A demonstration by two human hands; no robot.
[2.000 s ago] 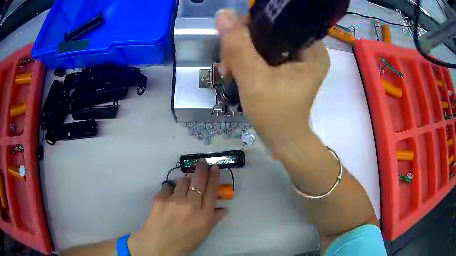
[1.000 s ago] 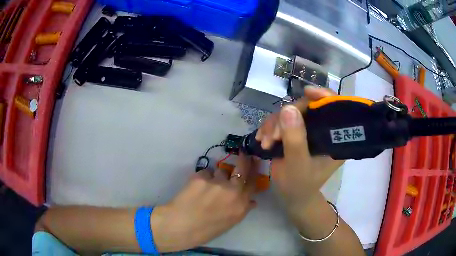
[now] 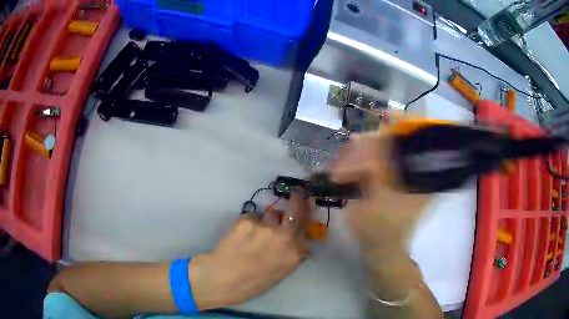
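Observation:
My right hand [image 3: 380, 187] is shut on the electric screwdriver [image 3: 443, 156], both motion-blurred, its front end pointing left over the housing. The black plastic housing [image 3: 337, 202] with a green circuit board [image 3: 286, 185] in it lies on the pale mat. My left hand [image 3: 256, 255] has its fingertips on the housing and over the orange battery cell [image 3: 317, 230], which lies beside it, partly covered. A thin wire ends in a small black oval piece [image 3: 249, 207] left of the housing. The screwdriver's tip cannot be made out.
A silver screw feeder [image 3: 318, 103] stands behind, with small clear-grey bits [image 3: 306, 152] before it. A pile of black housings [image 3: 181, 78] lies at back left, near a blue bin [image 3: 218, 28]. Red trays stand at the left [image 3: 59, 156] and right [image 3: 483, 249].
Since two seconds ago, the screwdriver has come down from the feeder to the housing. In the last second it has shifted slightly and blurred, uncovering the housing's right end. My left hand remains at the housing.

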